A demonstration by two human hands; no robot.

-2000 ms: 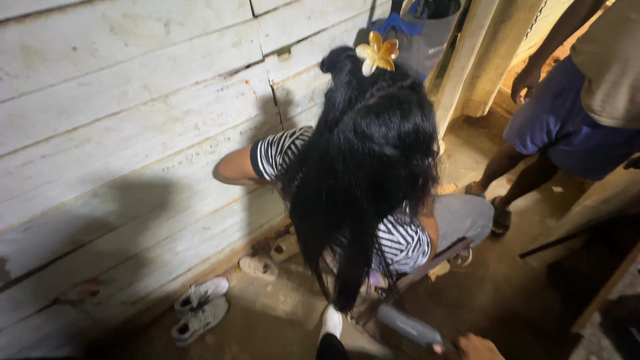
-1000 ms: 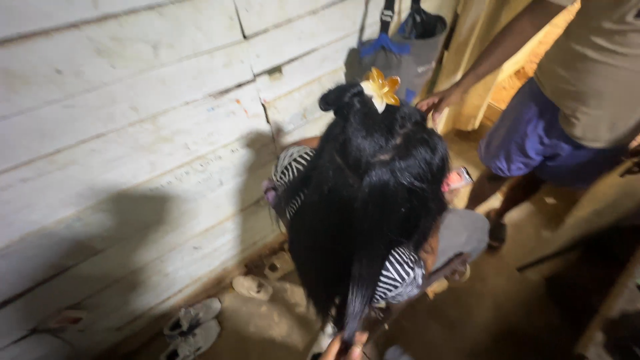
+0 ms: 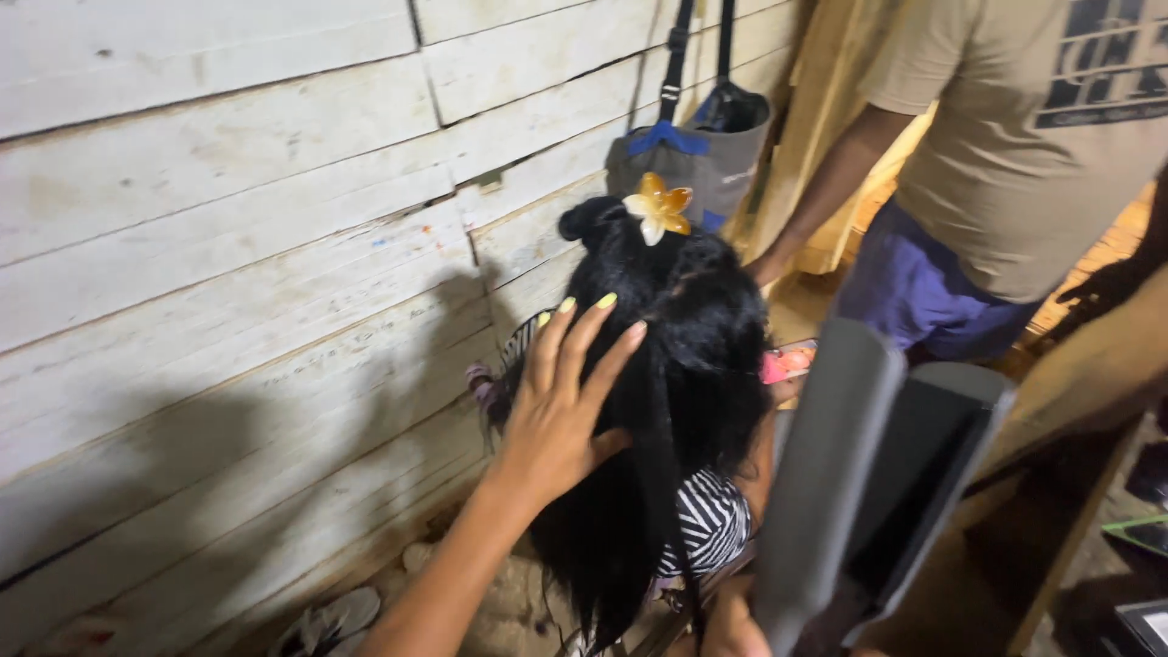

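Note:
A seated person with long black hair (image 3: 703, 392) faces away from me, in a black-and-white patterned top. A yellow-and-white flower hair clip (image 3: 659, 208) sits at the top of the hair. My left hand (image 3: 570, 388) rests against the back of the hair, its fingers spread. At the lower right, my right hand (image 3: 735, 620) holds a grey hair straightener (image 3: 835, 474) near its base; the two plates stand apart, with no hair between them. A thin straight strand hangs just left of the straightener. Most of my right hand is cut off by the lower edge.
White plank wall (image 3: 228, 237) runs along the left. A grey bag (image 3: 730, 155) with black straps hangs on it. Another person in a tan T-shirt (image 3: 1004, 164) stands at the right, one arm reaching beside the seated person's head. Shoes (image 3: 333, 620) lie on the floor below.
My left hand now lies spread on the hair; one second ago a hand held a gathered strand's lower end. The straightener has risen into view at the right. The standing person is nearer.

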